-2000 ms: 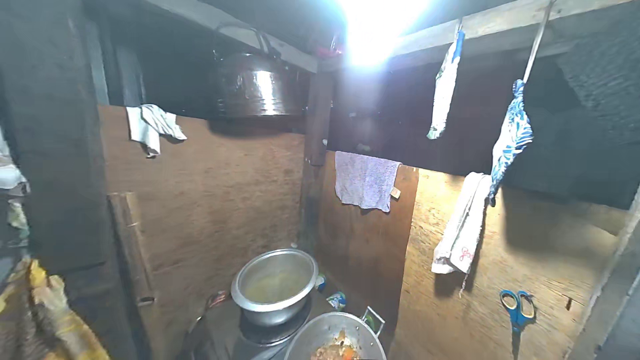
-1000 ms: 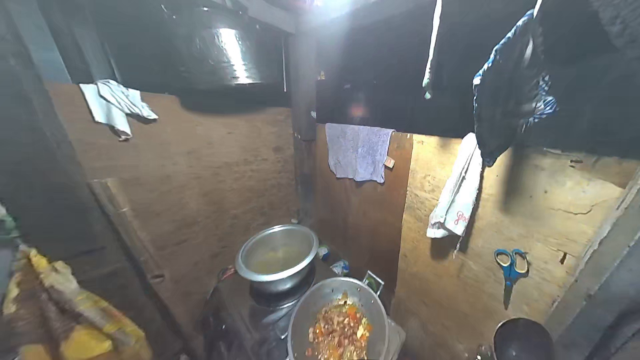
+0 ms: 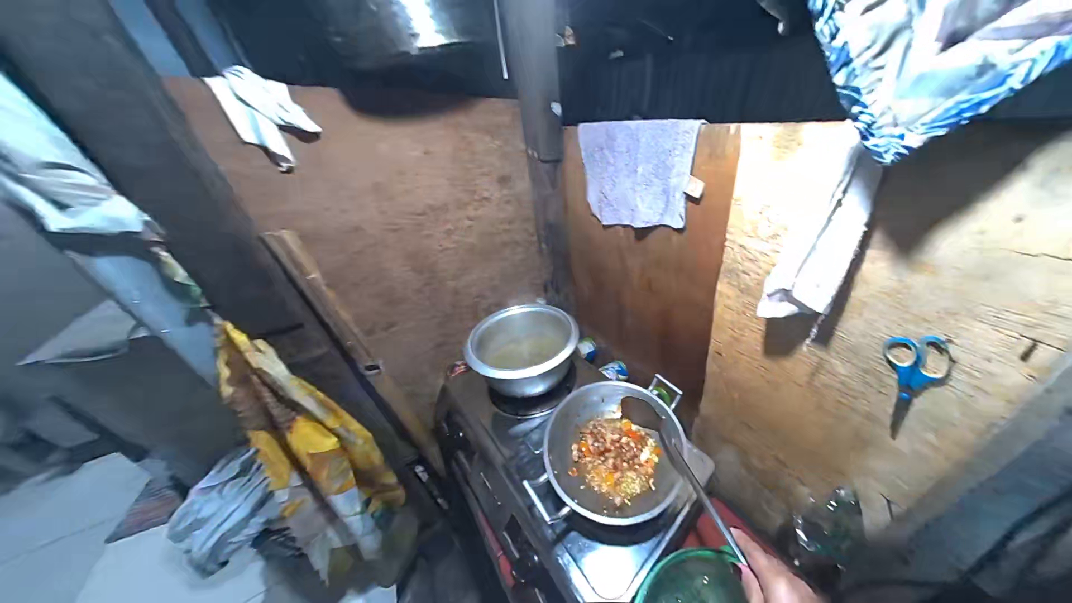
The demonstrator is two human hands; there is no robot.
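My right hand [image 3: 775,569], at the bottom edge right of centre, is closed around the handle of a long metal turner [image 3: 703,494]. The turner's dark blade rests inside a two-handled metal wok [image 3: 554,452], at its upper right side. Chopped food with orange and brown pieces [image 3: 615,461] lies in the wok, which sits on the near burner of a gas stove [image 3: 481,494]. Behind it, an aluminium pot [image 3: 523,385] with pale liquid stands on the far burner. A green bowl [image 3: 691,578] is just left of my right hand. My left hand is out of view.
Blue-handled scissors [image 3: 914,368] hang on the plywood wall at right. A lilac towel [image 3: 641,172] and a white cloth [image 3: 816,243] hang nearby. A patterned yellow cloth [image 3: 322,444] hangs left of the stove. Small containers [image 3: 614,369] stand behind the wok. A blue-and-white bag [image 3: 913,75] hangs at upper right.
The view has tilted down. My right hand and the turner have come into view, with the turner's blade in the wok. The green bowl now shows too.
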